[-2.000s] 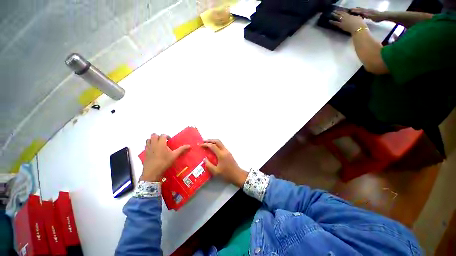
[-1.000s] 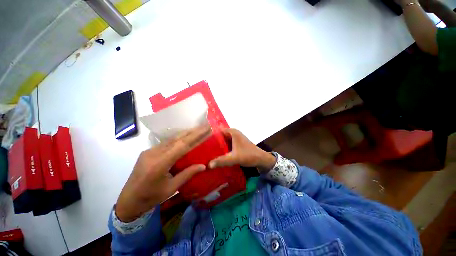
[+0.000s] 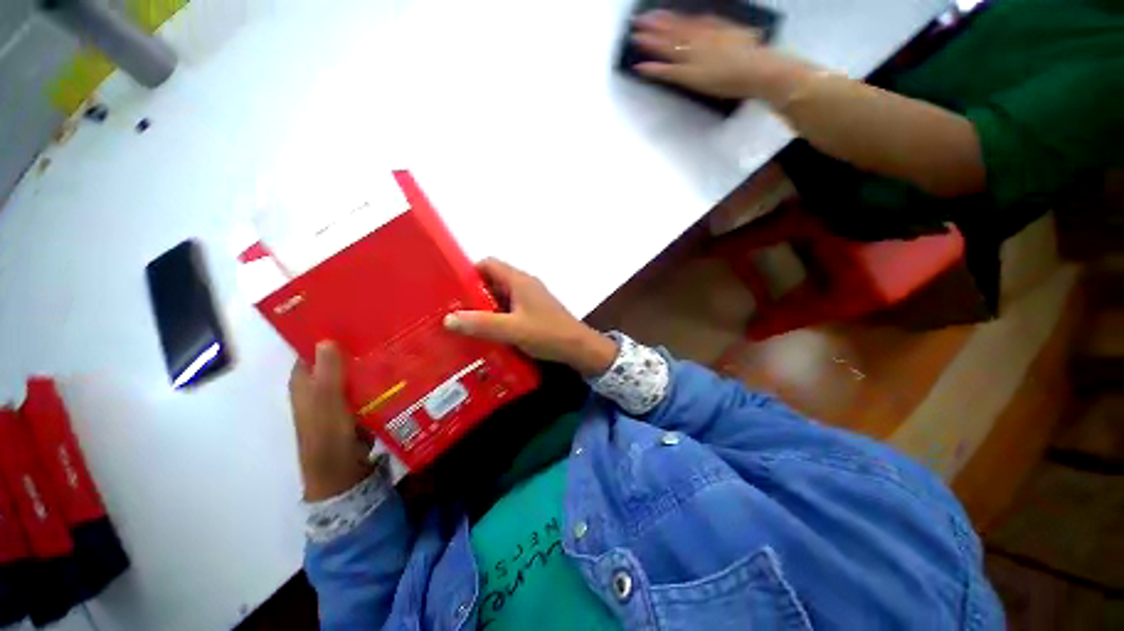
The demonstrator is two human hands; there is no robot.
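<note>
A red card sleeve [image 3: 376, 323] is held between my two hands near the table's front edge. Its grey-white end flap stands out at the far end, and a white label, a square code and a short yellow line show on the near part of its upper face. My left hand [image 3: 330, 425] grips the left side, thumb on top. My right hand [image 3: 524, 317] grips the right side, thumb on the face, fingers partly hidden. The sleeve's inside is hidden.
A black smartphone [image 3: 186, 313] lies left of the sleeve. Red-and-black sleeved boxes [image 3: 59, 475] stand at the lower left. A metal flask [image 3: 114, 37] is at the upper left. At right, a person in green has a hand [image 3: 703, 53] on a black box [image 3: 650, 17]; a red stool [image 3: 851, 268] is below.
The sleeve was handled low over the table's edge with its pale flap raised; now it is opened out in depth and held by both side edges. The co-worker's hand and black box show nearer.
</note>
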